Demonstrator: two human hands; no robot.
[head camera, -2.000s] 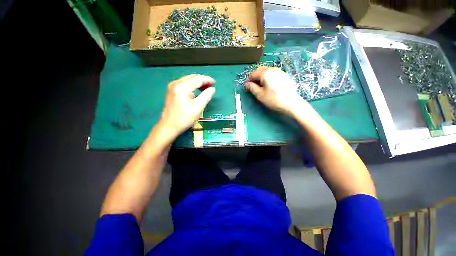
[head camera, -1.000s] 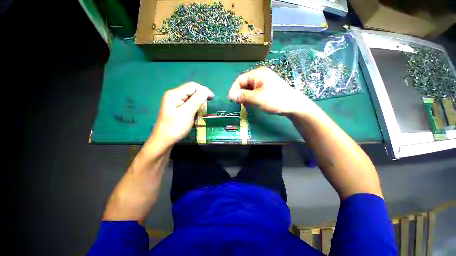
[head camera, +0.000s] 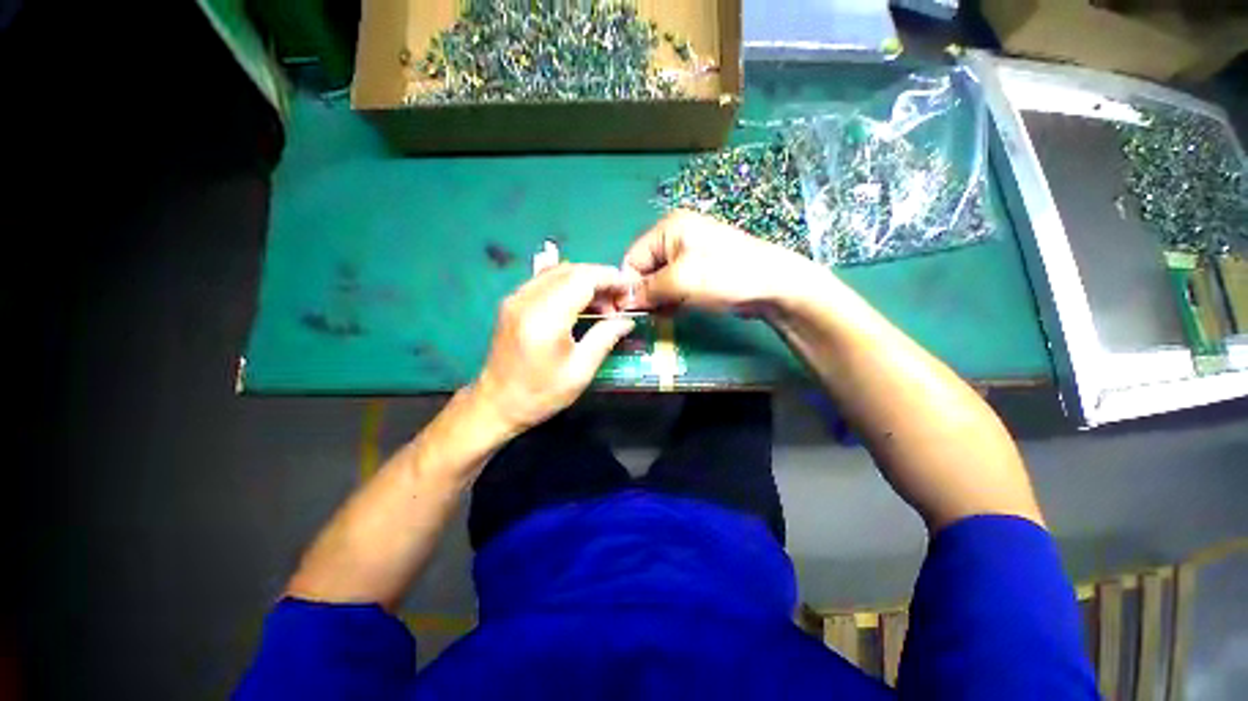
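Note:
My left hand (head camera: 548, 340) and my right hand (head camera: 691, 267) meet over the circuit-board jig (head camera: 630, 366) at the near edge of the green mat. The fingertips of both hands touch or nearly touch. Whether a small part sits between them is too small to tell. My left hand hides the left side of the jig. A pale masking tape strip (head camera: 667, 359) shows at its right side. The loose pile of components (head camera: 746, 185) lies beyond my right hand, beside the clear plastic bag of components (head camera: 903, 192).
An open cardboard box (head camera: 554, 126) with a heap of components stands at the back left. A white-framed tray (head camera: 1040, 274) with another heap and board pieces (head camera: 1198, 308) is at the far right. Slatted wood (head camera: 1115, 637) is on the floor at the lower right.
My left hand has moved right over the jig, covering its left side. My right hand has moved slightly in, so the fingertips of both hands have come together.

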